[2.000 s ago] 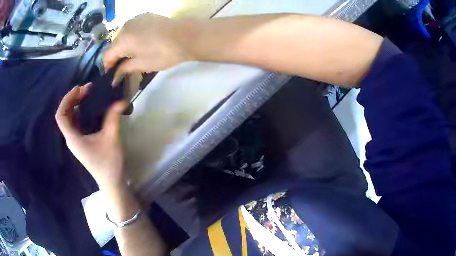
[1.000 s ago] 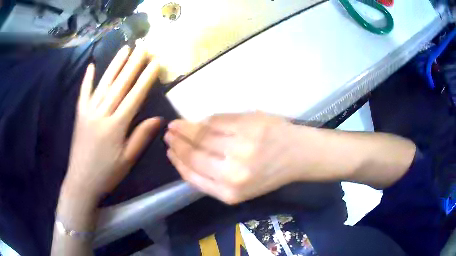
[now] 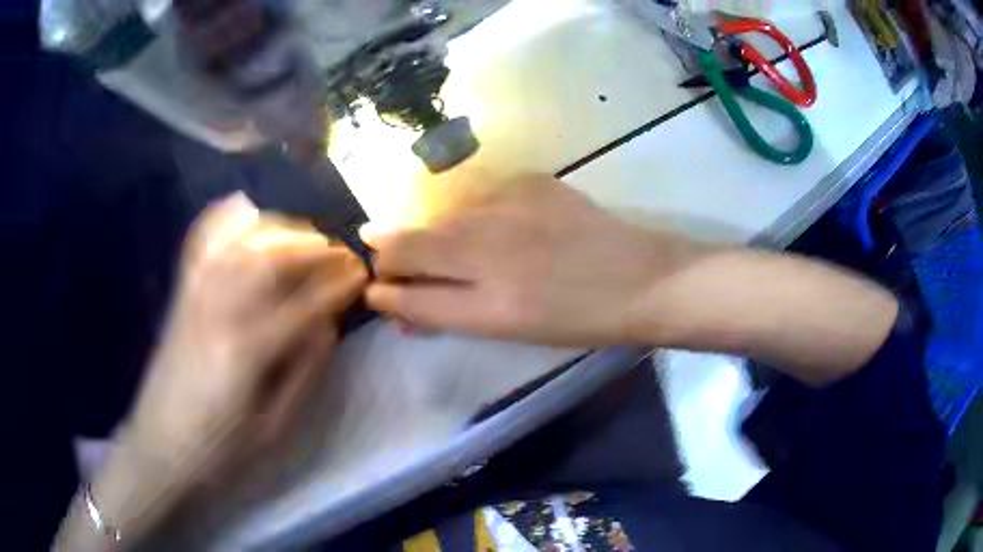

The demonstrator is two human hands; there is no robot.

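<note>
A dark garment piece [image 3: 92, 270] covers the left of the table and runs up to the sewing machine [image 3: 243, 65]. My left hand [image 3: 264, 286] is blurred; its fingertips pinch the cloth's dark edge. My right hand [image 3: 507, 264] meets it there, thumb and fingers closed on the same edge just in front of the needle area. The fingertips nearly touch, and the cloth between them is mostly hidden. A grey knob [image 3: 446, 143] sits above my right hand beside the lit needle area. The needle itself cannot be made out.
Scissors with a green [image 3: 755, 124] and a red handle loop lie at the upper right of the white table [image 3: 647, 194]. A blue basket [image 3: 932, 280] stands beyond the table's right edge. The table's grey front edge [image 3: 507, 431] runs diagonally below my hands.
My hands have gone from lying spread on the cloth to pinching its edge together. The view has shifted, so the full scissors and grey knob now show.
</note>
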